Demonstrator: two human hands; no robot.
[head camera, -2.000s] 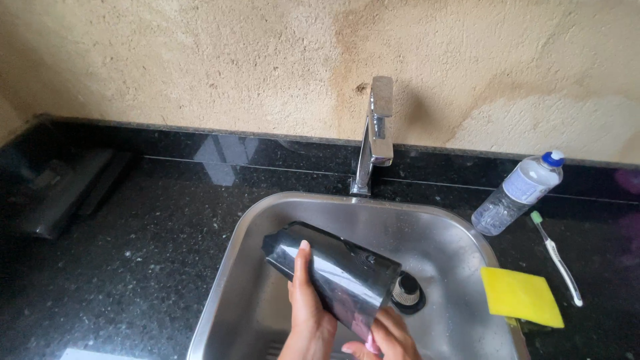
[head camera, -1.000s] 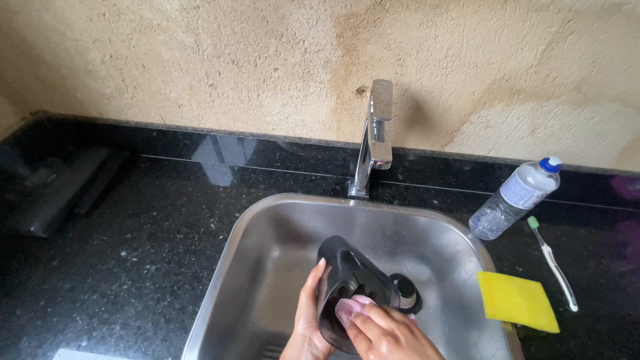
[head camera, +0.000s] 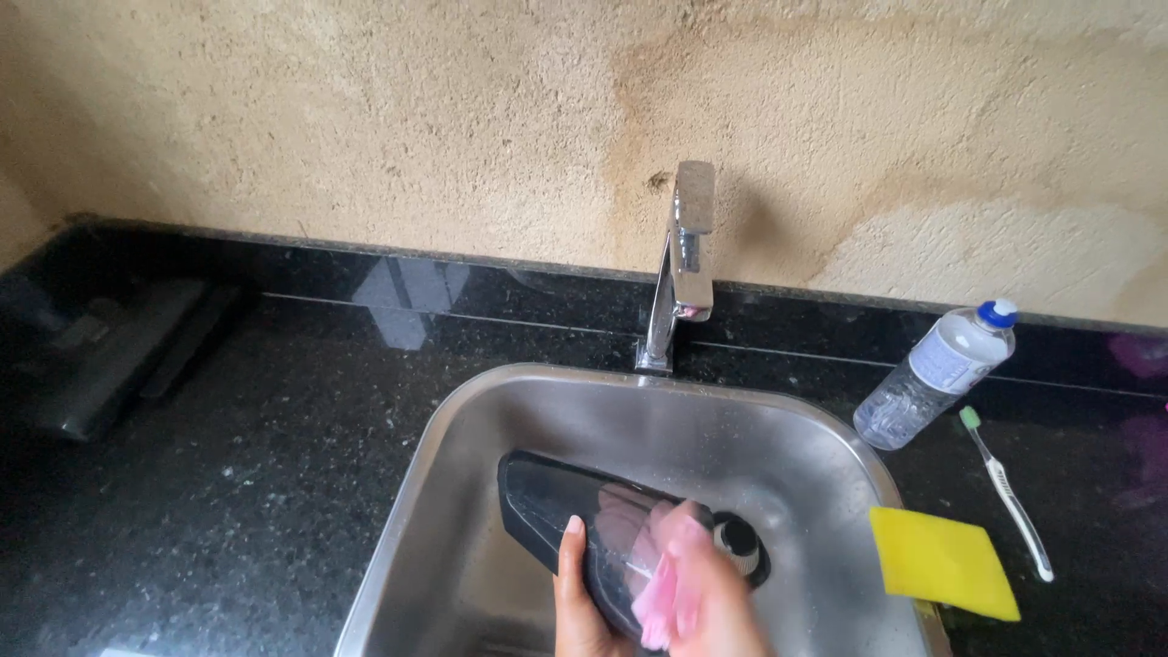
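Observation:
My left hand (head camera: 584, 593) holds a dark, glossy plastic container (head camera: 557, 511) from its near side, thumb on top, tilted over the steel sink basin. In my right hand (head camera: 716, 584), blurred, a crumpled pink cloth (head camera: 664, 598) is pressed near the container's right end. The container's shiny side reflects the hand and cloth. Beside its right end sits a black and silver fitting (head camera: 739, 543) at the drain. The container's lower end is partly hidden by the hands.
A chrome faucet (head camera: 680, 265) rises behind the sink (head camera: 447, 411). On the right are a clear bottle with a blue cap (head camera: 940, 374), a toothbrush (head camera: 1008, 493) and a yellow sponge cloth (head camera: 944, 561) over the sink rim. Dark flat objects (head camera: 137, 356) lie on the left of the black granite counter.
The container has turned, its far end now pointing left. My right hand has moved from the container's open end to its outer side, where the pink cloth now shows clearly.

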